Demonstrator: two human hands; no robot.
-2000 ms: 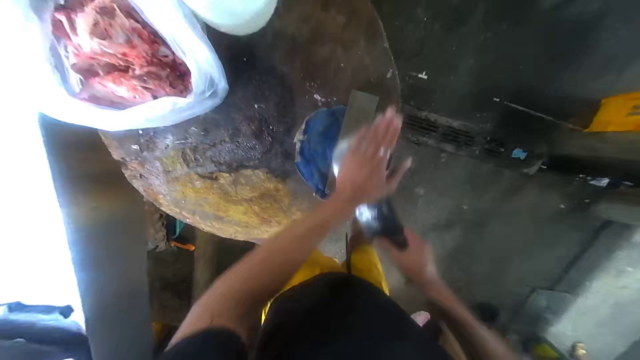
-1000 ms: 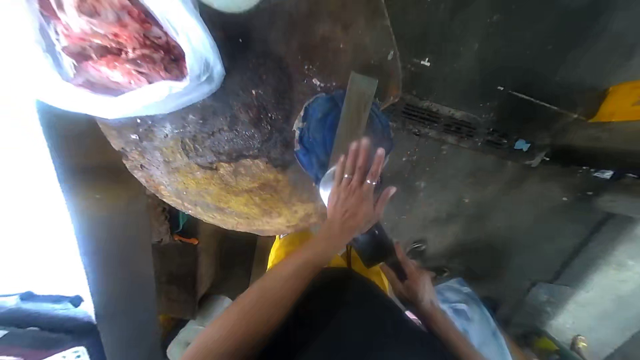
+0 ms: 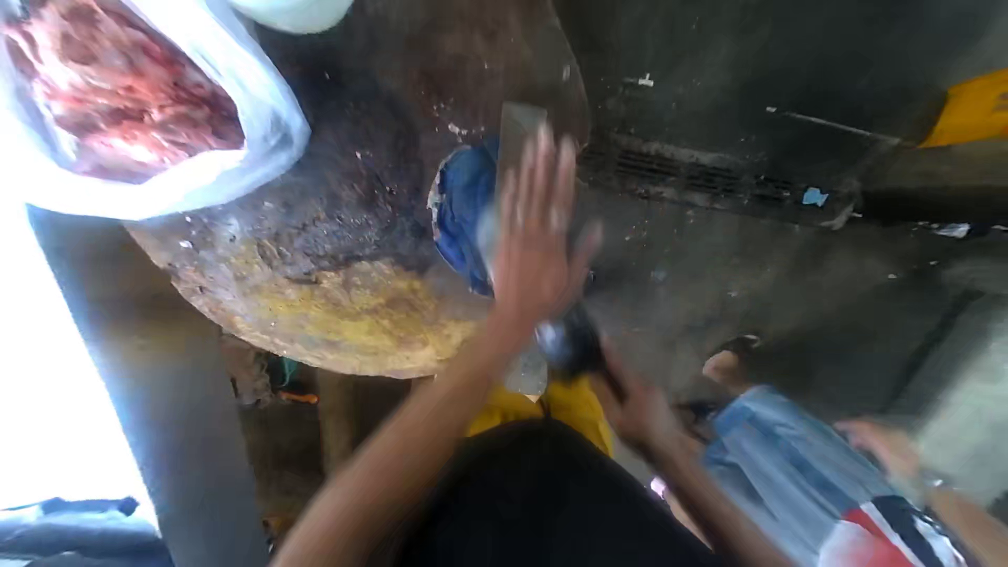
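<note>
My left hand (image 3: 539,236) lies flat with spread fingers over a long, flat grey bar (image 3: 521,118), which resembles a sharpening stone. Beneath that palm shows part of a blurred, shiny metal tool, its shape mostly hidden. My right hand (image 3: 642,402) is closed around the tool's dark handle (image 3: 579,339). A blue round pad or cloth (image 3: 465,209) sits under the bar at the edge of a large, stained round block (image 3: 370,307). Raw meat (image 3: 134,94) fills an open white plastic bag (image 3: 272,150) on the block's left side.
A white container (image 3: 303,9) stands at the top of the block. At lower right is another person in jeans (image 3: 787,457), close to my right arm. The dark floor has a drain grate (image 3: 677,169) and scraps. A yellow object (image 3: 972,110) lies at upper right.
The other person has come further into view at lower right. My left hand remains over the bar and has blurred with movement; my right hand still holds the dark handle.
</note>
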